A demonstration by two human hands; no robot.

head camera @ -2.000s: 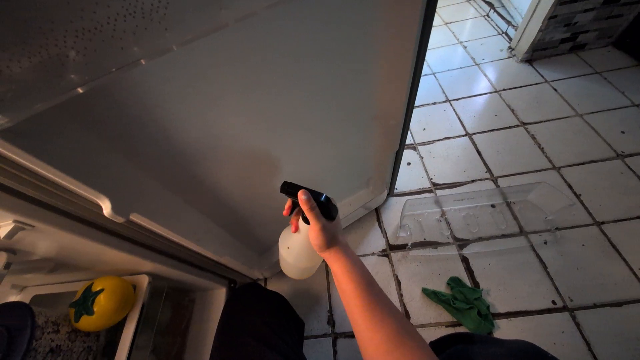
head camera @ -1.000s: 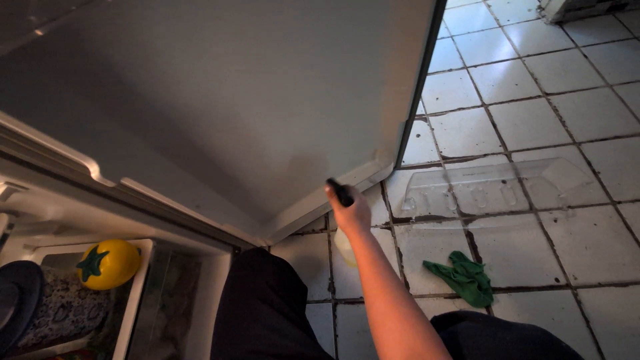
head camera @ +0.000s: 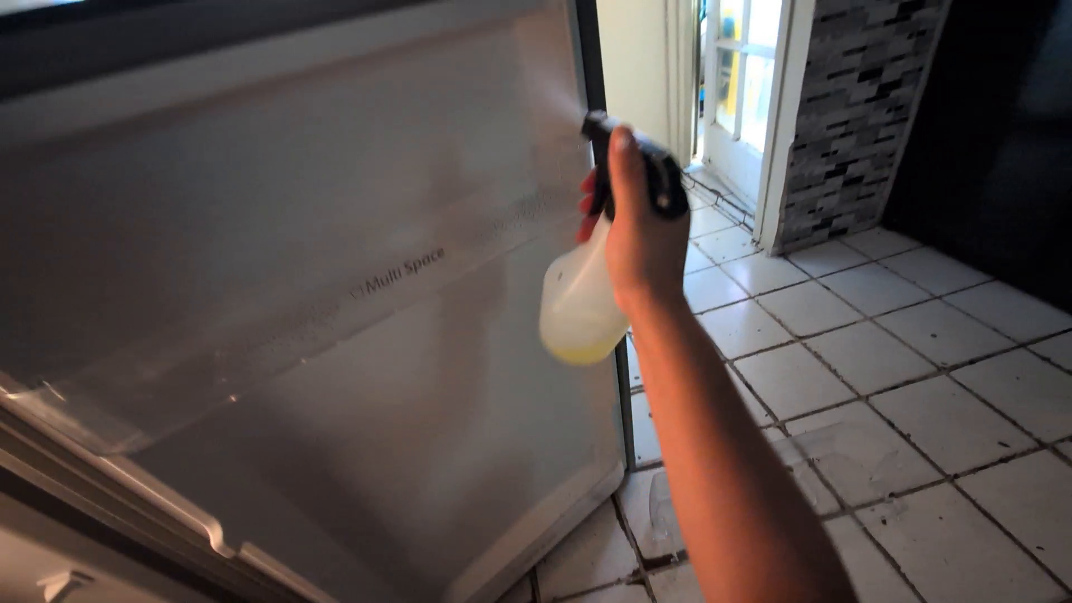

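Observation:
My right hand [head camera: 641, 222] grips a spray bottle [head camera: 579, 306] by its black trigger head, at the right edge of the open refrigerator door. The bottle's body is translucent white, with a little yellow liquid at the bottom. Its nozzle points up and left at the door's inner panel [head camera: 402, 352], and a faint mist shows in front of it. A clear plastic door shelf [head camera: 276, 335] bearing printed words runs slanting across the panel. My left hand is out of view.
White floor tiles [head camera: 888, 360] with dark joints lie at the right, with a clear plastic piece [head camera: 846, 461] on them, partly behind my forearm. Farther back are a mosaic-tiled wall [head camera: 854, 126], a white glazed door [head camera: 741, 92] and a large dark surface [head camera: 988, 151]. The refrigerator's edge [head camera: 92, 494] is at lower left.
My right hand has raised the spray bottle from near the door's bottom corner to higher up its right edge, and mist now shows. The view has tilted up; the green cloth and yellow object are out of frame.

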